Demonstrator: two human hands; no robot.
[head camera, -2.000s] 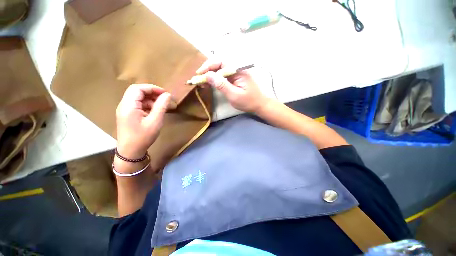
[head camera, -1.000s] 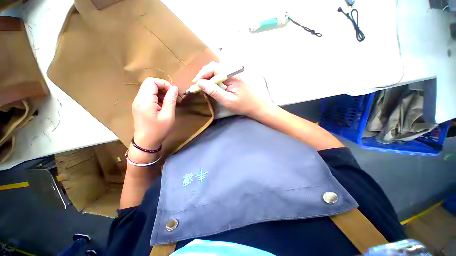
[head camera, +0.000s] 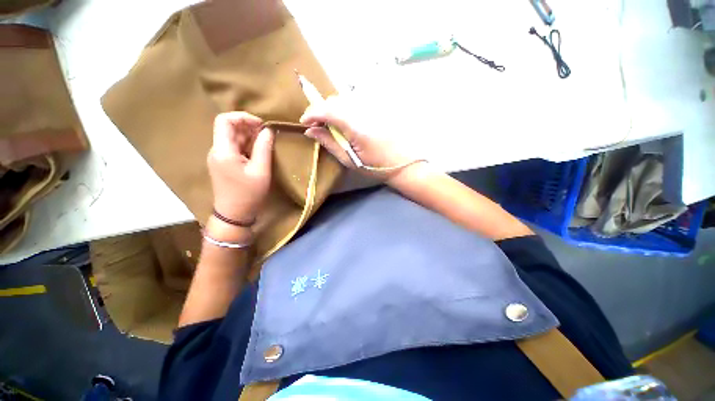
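A large brown fabric bag (head camera: 168, 102) lies on the white tabletop in front of me, with a reddish-brown patch (head camera: 239, 23) near its far end. My left hand (head camera: 243, 168) pinches the bag's folded edge. My right hand (head camera: 349, 141) pinches the same edge a little to the right and also holds a cream pen-like tool (head camera: 312, 92), its thin tip pointing up and away from the edge. A pale yellow-tan binding strip (head camera: 310, 192) runs down from between the hands toward my apron.
Another brown bag (head camera: 39, 94) lies at the left. A green-handled tool (head camera: 426, 50) and a looped black cord (head camera: 558, 55) lie on the white table (head camera: 486, 102). A blue crate (head camera: 571, 205) with grey-beige pieces stands at the right, below table height.
The cream tool's tip has swung away from the seam and now points up. The bag's edge is now folded and raised between both hands. The patch shows more fully.
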